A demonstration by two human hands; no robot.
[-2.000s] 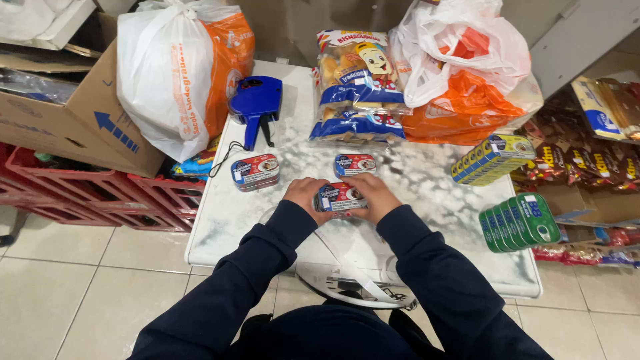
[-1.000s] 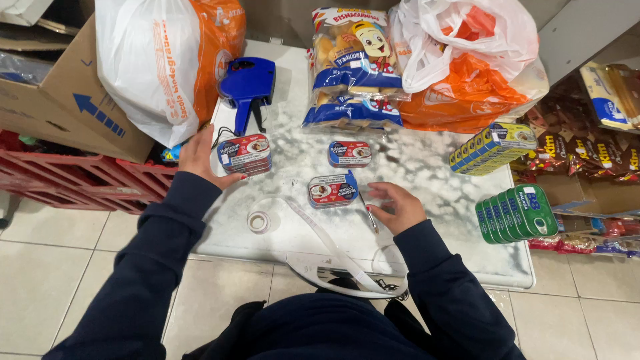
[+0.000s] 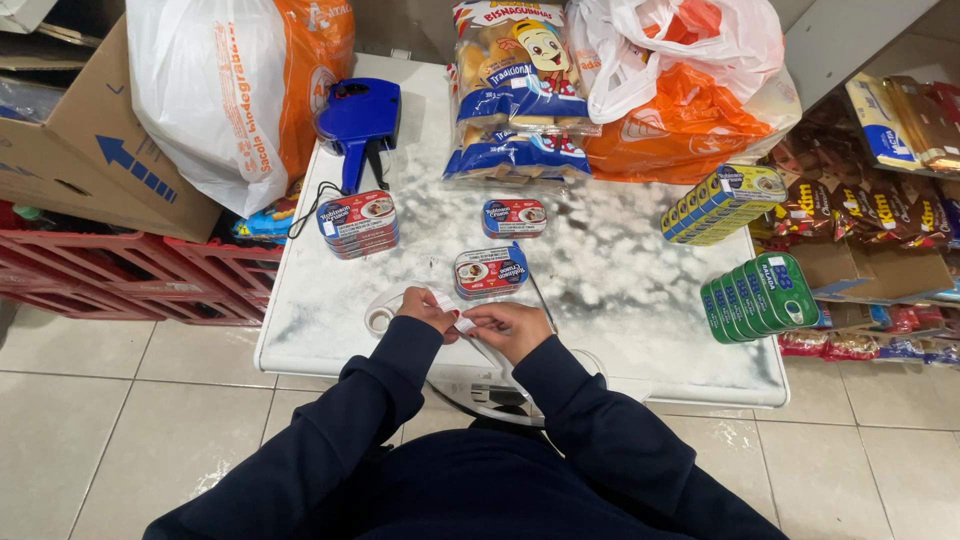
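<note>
My left hand grips a strip of white price labels near the front of the white tabletop. The fingers of my right hand pinch the strip's end at its right. A label roll lies just left of my left hand. Directly beyond my hands is a red and blue sardine tin, with another sardine tin farther back. A stack of sardine tins stands at the left, below a blue price-labelling gun with a black cord.
Bagged bread rolls and orange and white plastic bags stand at the back. Yellow tins and green tins are at the right. A full plastic bag, a cardboard box and red crates flank the left.
My left hand has left the tin stack at the left and moved to the label strip. My right hand, beside the front tin a second ago, now holds the strip too.
</note>
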